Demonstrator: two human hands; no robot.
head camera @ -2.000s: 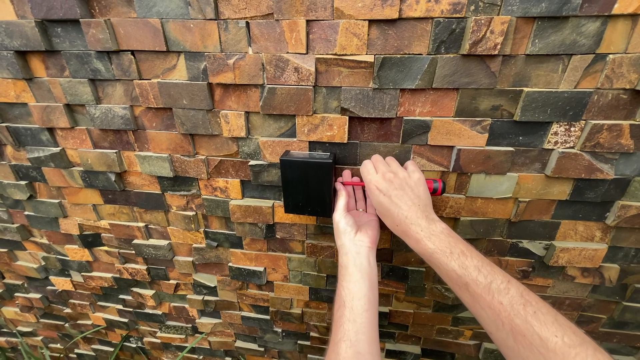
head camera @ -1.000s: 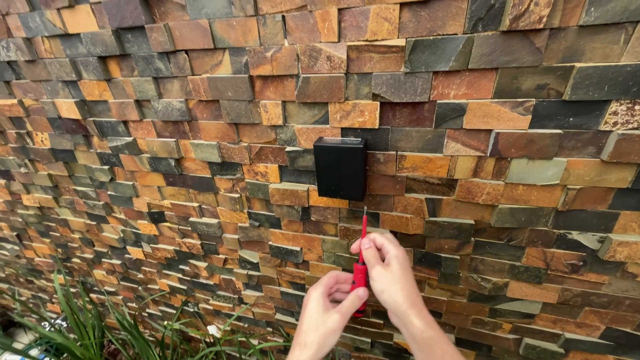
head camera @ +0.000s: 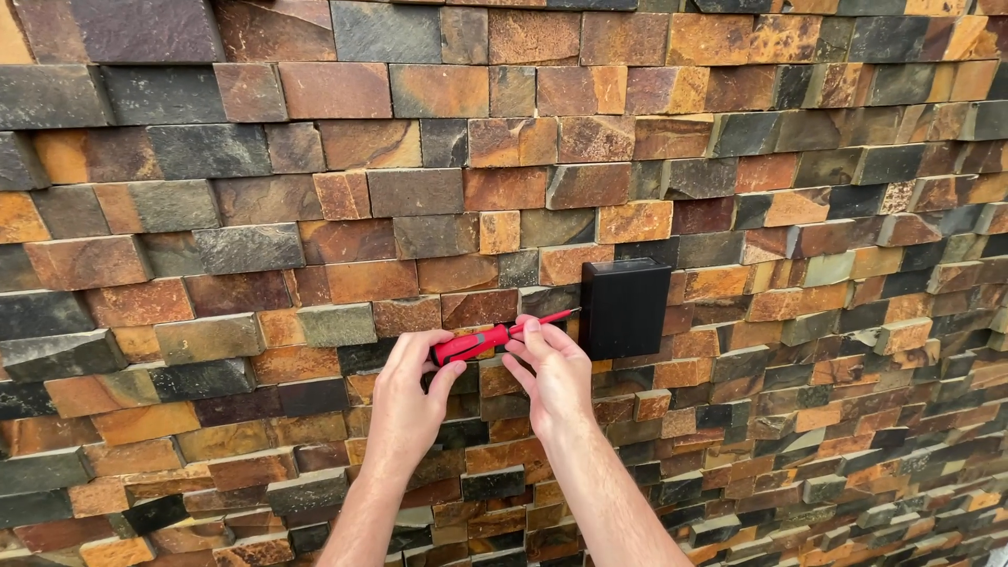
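Note:
A black box-shaped wall fixture (head camera: 627,309) is mounted on the stone wall. Left of it, a red and black screwdriver (head camera: 475,343) points right and slightly up, its tip at the box's left side; whether the tip touches cannot be told. My left hand (head camera: 412,386) holds the handle's rear end between thumb and fingers. Around the red shaft, near the front of the handle, my right hand (head camera: 551,366) has its thumb and index finger closed, the other fingers loosely spread just below the box's left edge.
A wall of uneven split-stone blocks (head camera: 417,189) in orange, brown and dark grey fills the view. Many blocks jut out at different depths around the box and both hands.
The screwdriver was right of the box, then below it, and is now at its left side. My left hand has gone from beside the shaft to the handle. The view has shifted.

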